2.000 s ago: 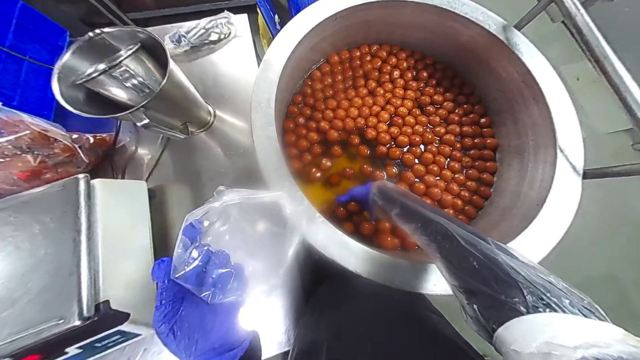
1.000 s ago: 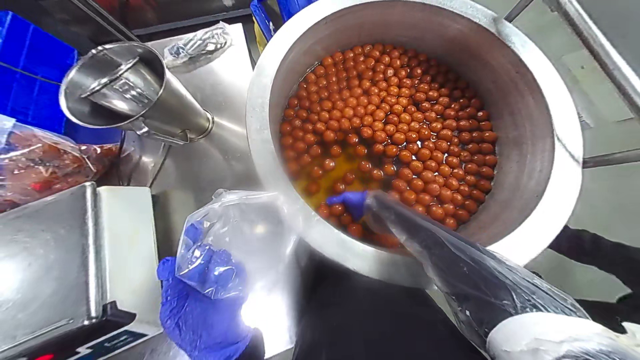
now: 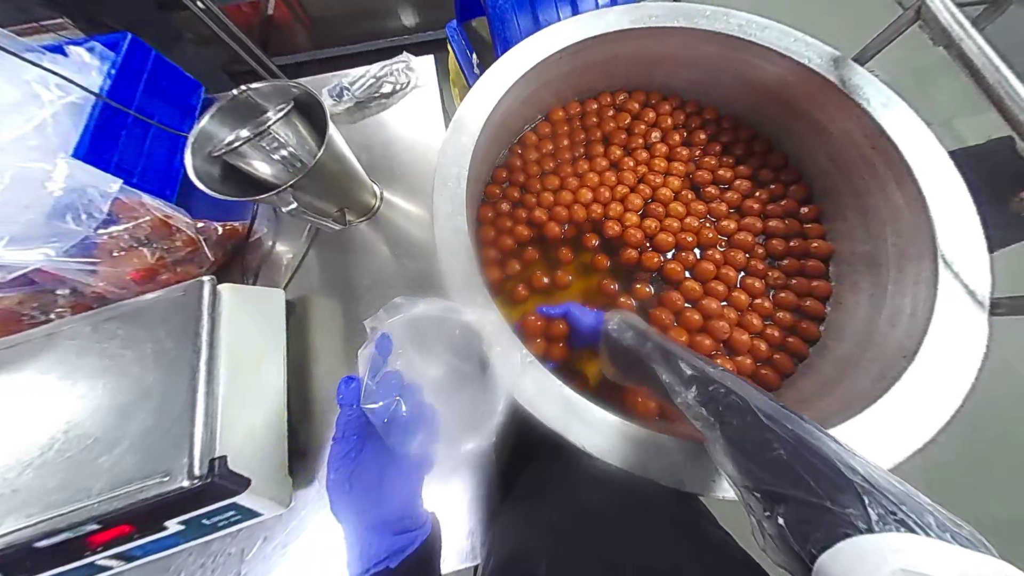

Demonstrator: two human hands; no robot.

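Note:
A large round metal pot [image 3: 888,184] holds many brown, round balls [image 3: 640,176] that look like gulab jamun, in yellowish syrup. Near the pot's left wall, my right hand [image 3: 580,324], in a blue glove and a clear plastic sleeve, dips into the syrup with several balls gathered against its fingers; the lower fingers are hidden. Left of the pot, my left hand [image 3: 380,472], also blue-gloved, holds up a clear plastic bag [image 3: 440,352] by its side, with the bag's mouth spread toward the pot's rim. No balls show in the bag.
A digital weighing scale [image 3: 104,384] stands at the lower left. Behind it lies a clear bag of brown balls [image 3: 152,240] beside a blue crate [image 3: 140,112]. A steel jug [image 3: 344,176] with a metal cup inside stands on the steel table [image 3: 408,152], near a plastic-wrapped item [image 3: 372,84].
My right hand has moved through the syrup, and several balls are now gathered at its fingers. My left hand keeps holding the bag. A dark shape has appeared beyond the pot's right side.

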